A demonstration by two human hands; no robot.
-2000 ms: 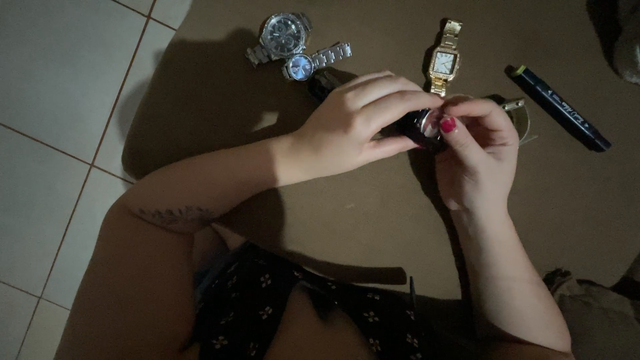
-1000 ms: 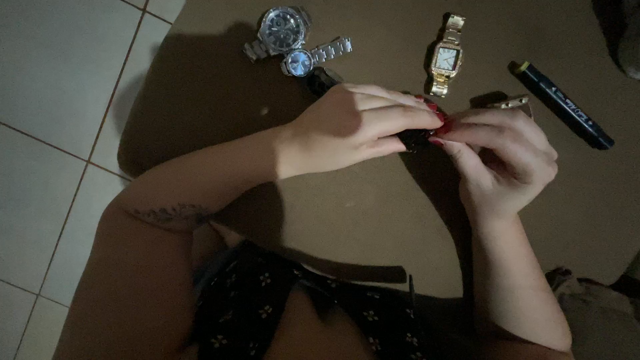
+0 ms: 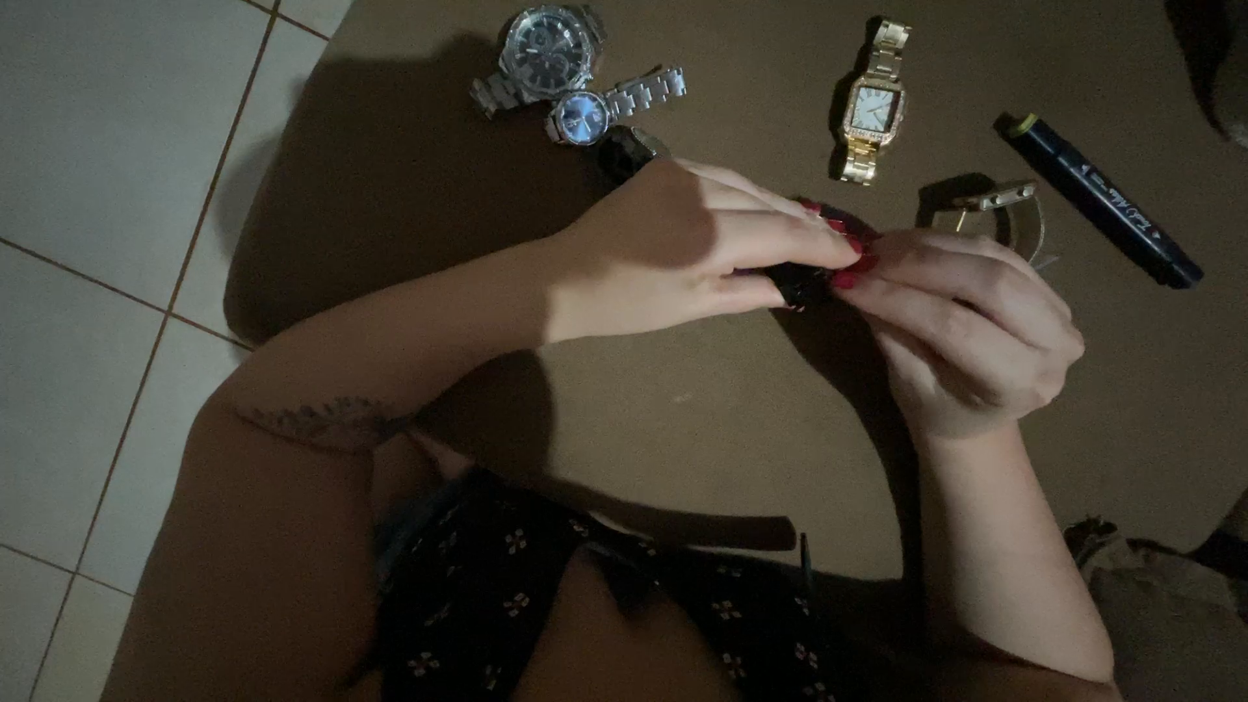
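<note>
Fingers of my left hand (image 3: 673,244) are closed on a small dark object (image 3: 805,285), mostly covered, so its kind cannot be told. The fingertips of my right hand (image 3: 975,322) pinch together at its right side, touching the left fingertips. Just beyond my right knuckles a gold-toned watch (image 3: 1008,197) stands on its side. Farther up lies a rectangular gold watch (image 3: 874,109). Past my left hand are a large silver watch (image 3: 548,51), a smaller silver watch with a blue dial (image 3: 582,118) and a dark watch-like item (image 3: 624,154), partly hidden by the hand.
A dark marker pen (image 3: 1102,200) bearing writing lies at the right on the brown padded surface (image 3: 673,409). That surface has a curved left edge, with a tiled floor (image 3: 88,166) beyond. Crumpled grey-brown fabric (image 3: 1160,614) is at the lower right.
My right hand has turned and shifted to the right, its fingers now bunched against the left fingertips. The round dark face of the held object, visible two seconds ago, is now covered.
</note>
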